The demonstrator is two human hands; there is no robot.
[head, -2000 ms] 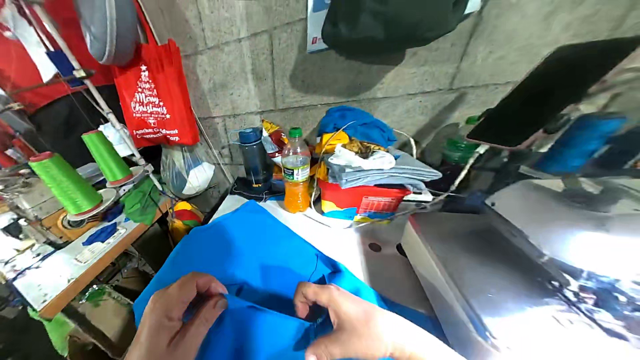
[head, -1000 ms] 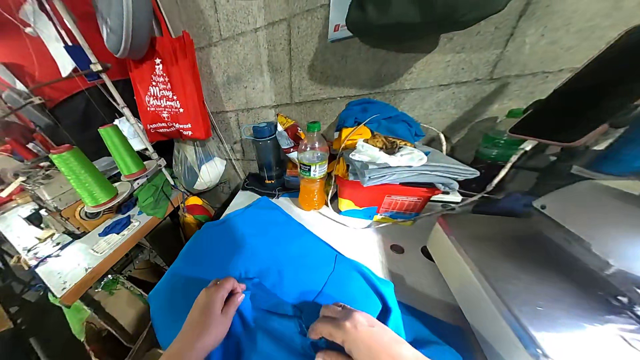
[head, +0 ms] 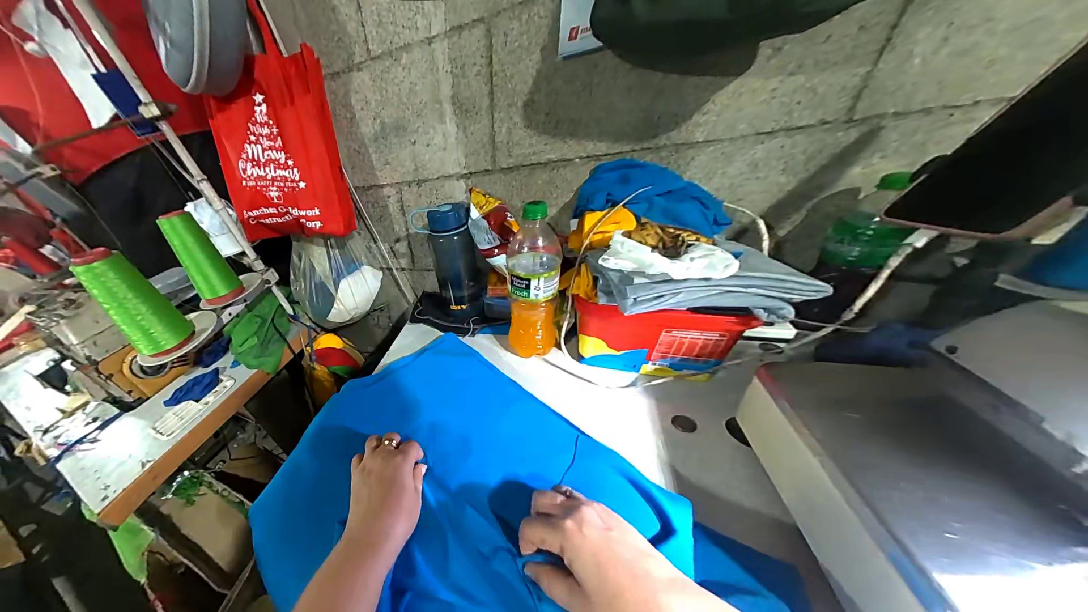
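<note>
A bright blue cloth (head: 459, 399) lies spread over the white table in front of me and hangs past its near side. My left hand (head: 389, 484) rests on it left of the middle, fingers curled down into the fabric, with a ring on one finger. To the right, my right hand (head: 574, 535) pinches a fold of the same cloth between thumb and fingers. A short seam or thread line runs up from near my right fingertips. The cloth between the hands is wrinkled.
Behind the cloth stand a bottle of orange drink (head: 533, 289), a dark water bottle (head: 453, 259) and a red container (head: 663, 336) heaped with folded cloths. The sewing machine's body (head: 918, 459) is at right. Green thread cones (head: 132, 302) stand at left; a phone (head: 986, 161) hangs upper right.
My left hand has moved up and forward over the cloth, and its grip on the gathered part is no longer seen. The opening or fold held between both hands earlier now lies flatter.
</note>
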